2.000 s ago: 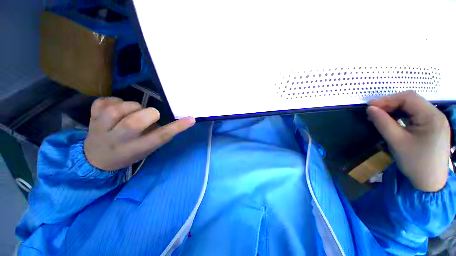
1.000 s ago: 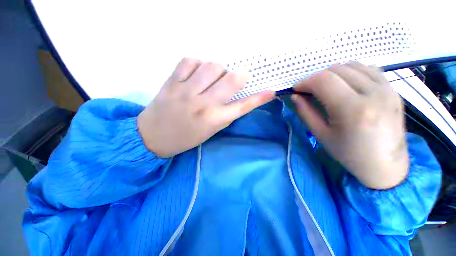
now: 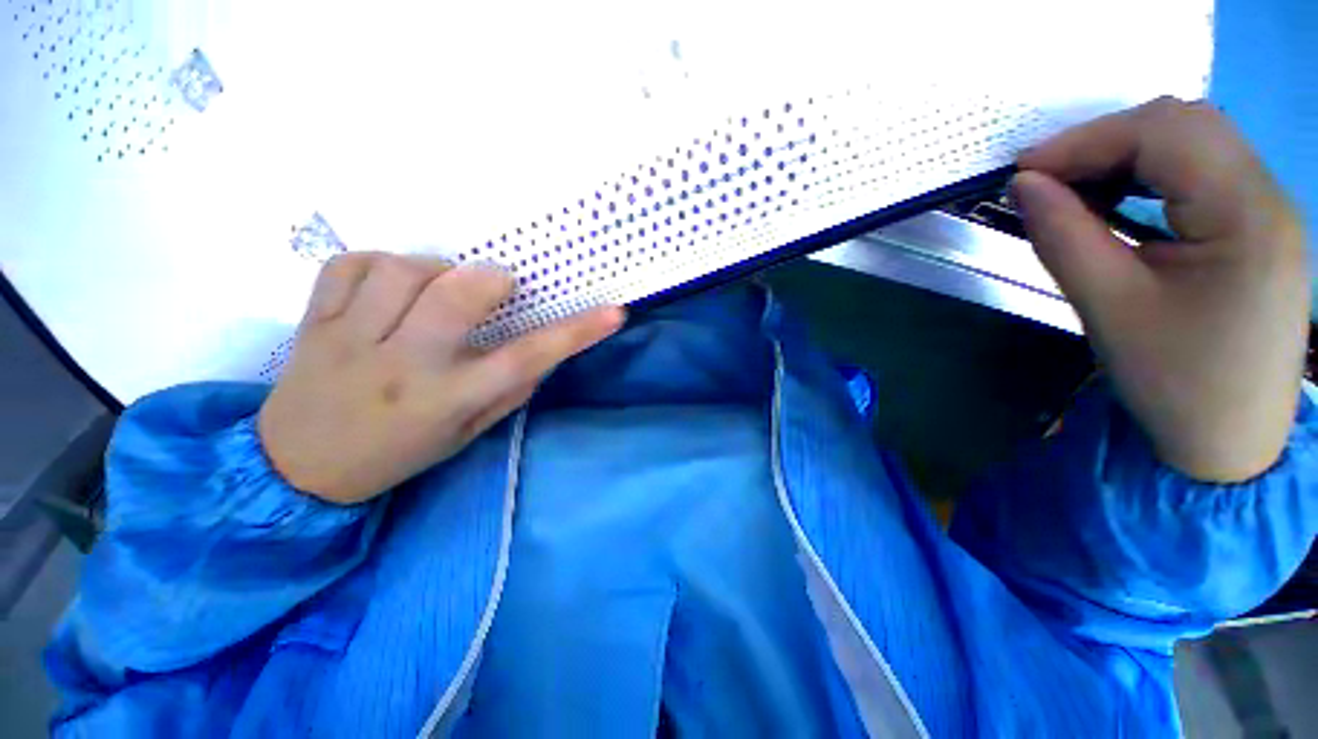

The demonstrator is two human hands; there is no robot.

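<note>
A large white panel (image 3: 477, 130) with rows of dark dots and small grey marks fills the upper view. A thin black strip (image 3: 824, 248) runs along its near edge between my hands. My left hand (image 3: 412, 361) rests on the panel's near edge, its index fingertip pressing at the strip, the other fingers curled. My right hand (image 3: 1178, 274) pinches the black strip between thumb and index finger near the panel's right end. A dark loose end shows behind those fingertips, partly hidden by the hand.
A silver conveyor rail (image 3: 954, 264) runs below the panel at the right. A blue surface (image 3: 1265, 87) shows beyond the panel's right end. The wearer's blue smock fills the lower middle, close under the panel edge.
The view has moved rightward along the panel, and its right end now shows. My hands were close together a second ago; now they are wide apart, my right hand farther right along the edge.
</note>
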